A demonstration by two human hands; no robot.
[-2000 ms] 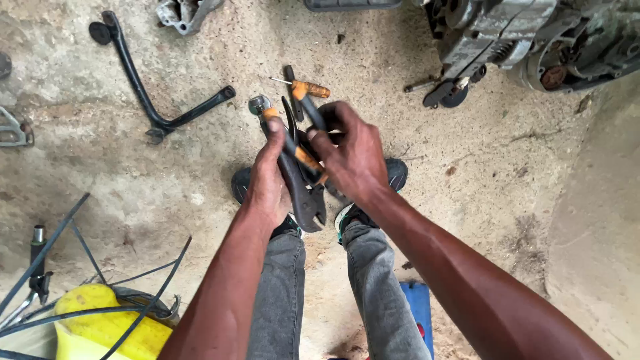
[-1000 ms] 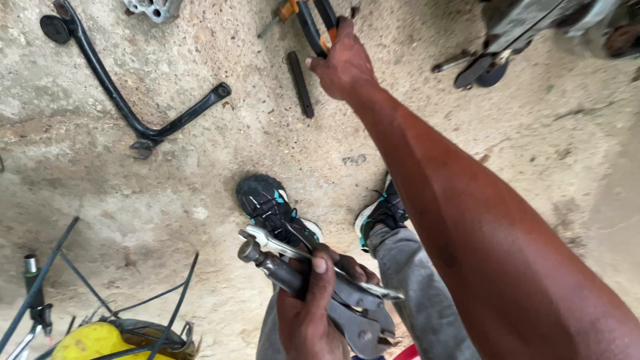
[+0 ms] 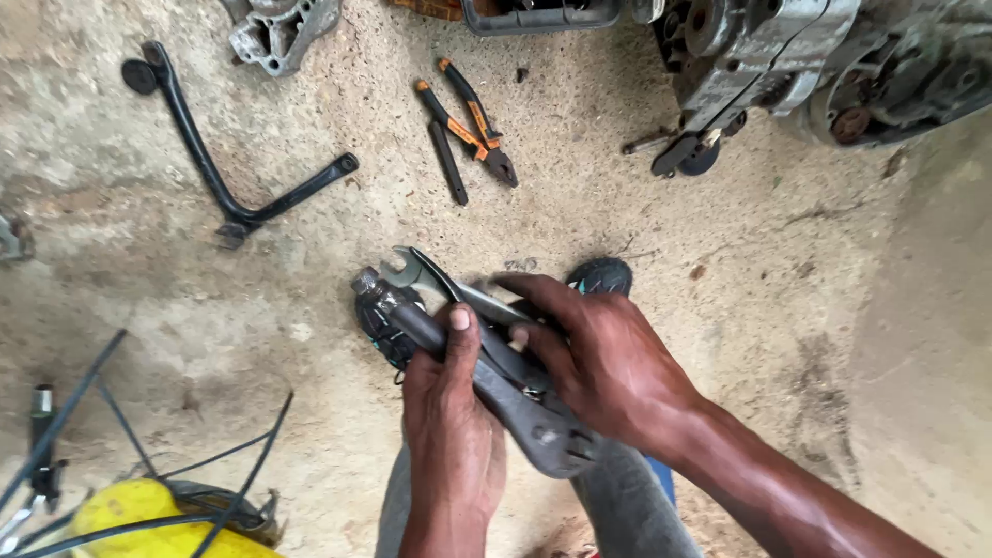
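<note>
My left hand (image 3: 457, 418) is closed around a bundle of dark metal tools low in the middle. In it are a long dark steel tool with a rounded, bolted head (image 3: 535, 426), a thin curved black handle (image 3: 438, 271) and an open-end wrench (image 3: 404, 271). My right hand (image 3: 612, 356) lies on the bundle from the right, fingers bent at the wrench's shank; its grip is partly hidden. Beyond my hands, pliers with black and orange handles (image 3: 477, 128) lie on the floor, beside a short dark metal bar (image 3: 448, 163).
A bent black metal lever (image 3: 209, 167) lies at upper left, below a cast metal part (image 3: 279, 35). A grey engine casing (image 3: 744, 70) stands at upper right, near a black tray (image 3: 542, 19). Cables cross a yellow container (image 3: 147, 519) at lower left. My shoes are below the tools.
The orange-handled pliers, at my right hand one second ago, now lie on the floor. My right hand has come back to the tools in my left hand.
</note>
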